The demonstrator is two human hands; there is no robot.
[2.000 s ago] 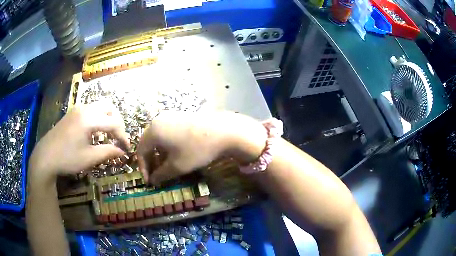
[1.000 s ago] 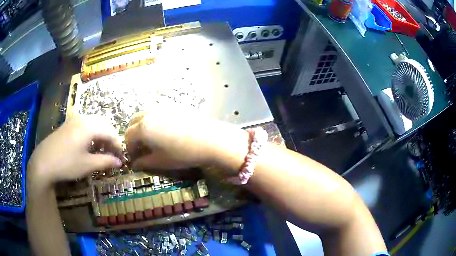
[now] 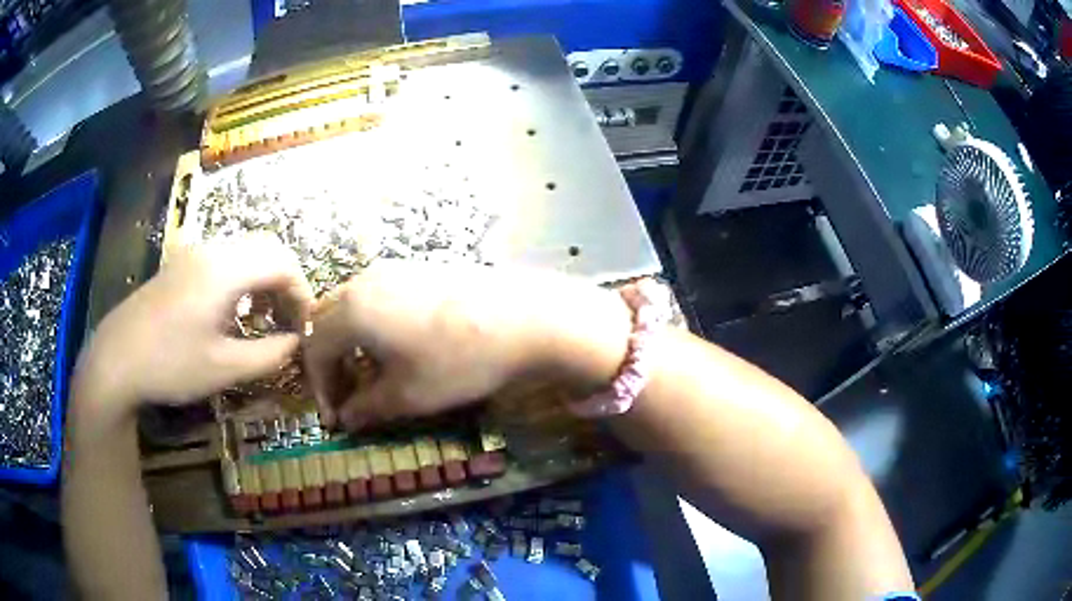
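The brass-coloured fixture point(image 3: 359, 472) lies along the plate's near edge, with red-brown blocks on its front and a green strip behind them. Silvery parts sit in slots at its left part. Small metal parts point(image 3: 400, 223) are heaped loose on the plate behind my hands. My left hand point(image 3: 206, 323) is over the plate's left side, thumb and fingertips close together. My right hand point(image 3: 406, 340) is bent down over the fixture's back edge, fingertips near the slots, hiding the middle slots. The fingertips of both hands nearly meet. Whether either holds a part is too blurred to tell.
A second fixture point(image 3: 294, 117) lies at the plate's far end. A blue catch bin point(image 3: 617, 540) with scattered parts is below the near edge. A blue parts bin point(image 3: 82, 217) is at the left. A grey hose point(image 3: 159, 53) hangs behind. A white fan point(image 3: 985, 211) stands on the green bench point(image 3: 876, 141).
My right hand moved left to my left hand, then came back nearer to the fixture slots. The whole view has shifted slightly. More left slots show silvery parts than two seconds ago.
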